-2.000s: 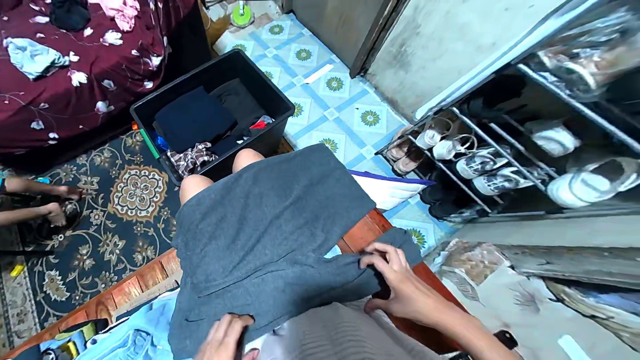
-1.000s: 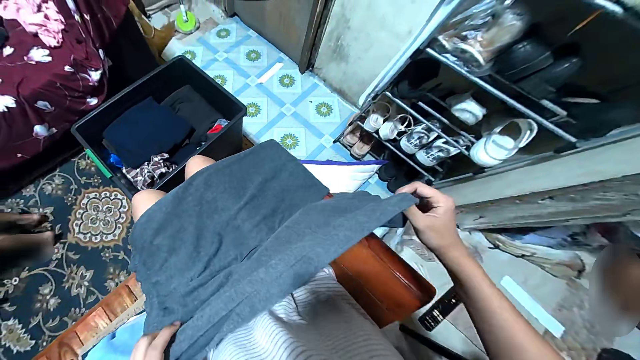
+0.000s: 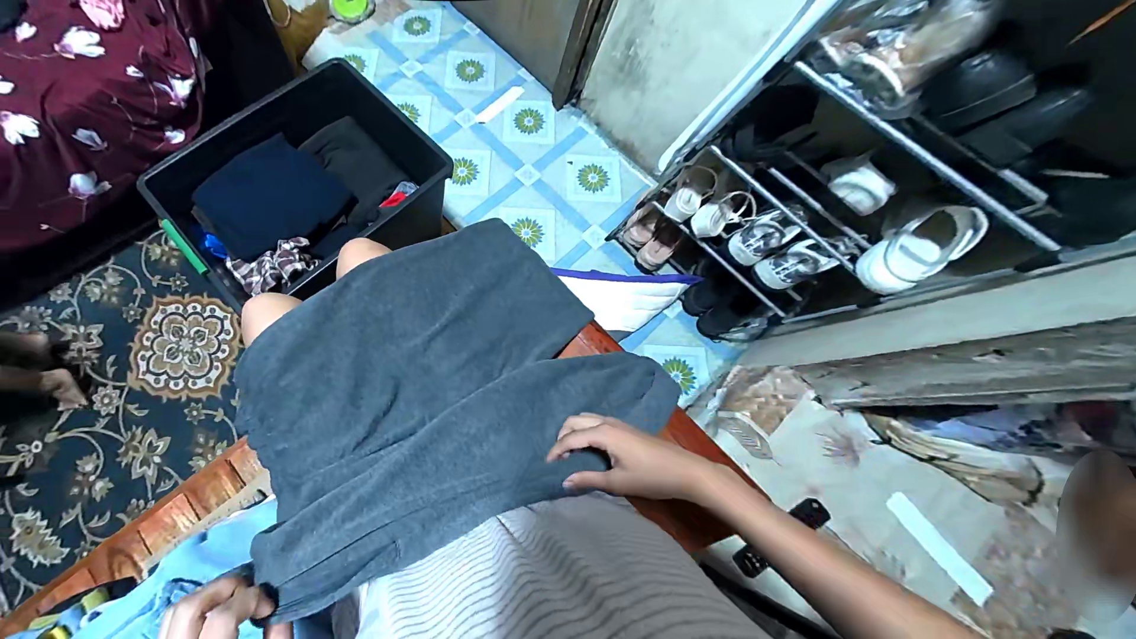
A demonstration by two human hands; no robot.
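A dark grey cloth garment (image 3: pixel 426 355) lies spread over the person's lap, with a fold running across its near part. At the lower left, my left hand (image 3: pixel 222 608) pinches the garment's near corner between thumb and fingers. My right hand (image 3: pixel 612 457) rests on the garment's right part, fingers curved and thumb apart from them; whether it grips any cloth cannot be told. Past the knees stands a black plastic bin (image 3: pixel 426 200) holding a folded navy cloth (image 3: pixel 271 191), a dark folded cloth (image 3: pixel 355 164) and a crumpled plaid cloth (image 3: pixel 273 266).
A metal shoe rack (image 3: pixel 927 155) with several shoes stands at the right. A floral maroon cloth (image 3: pixel 98 115) covers something at the upper left. Blue clothes (image 3: pixel 200 564) lie at the lower left on the wooden seat (image 3: pixel 142 524). Another person's foot (image 3: pixel 62 388) is on the patterned rug (image 3: pixel 115 444).
My right hand held the garment's right edge raised a second ago; that part now lies lower, with the hand on it. My left hand still holds the near corner.
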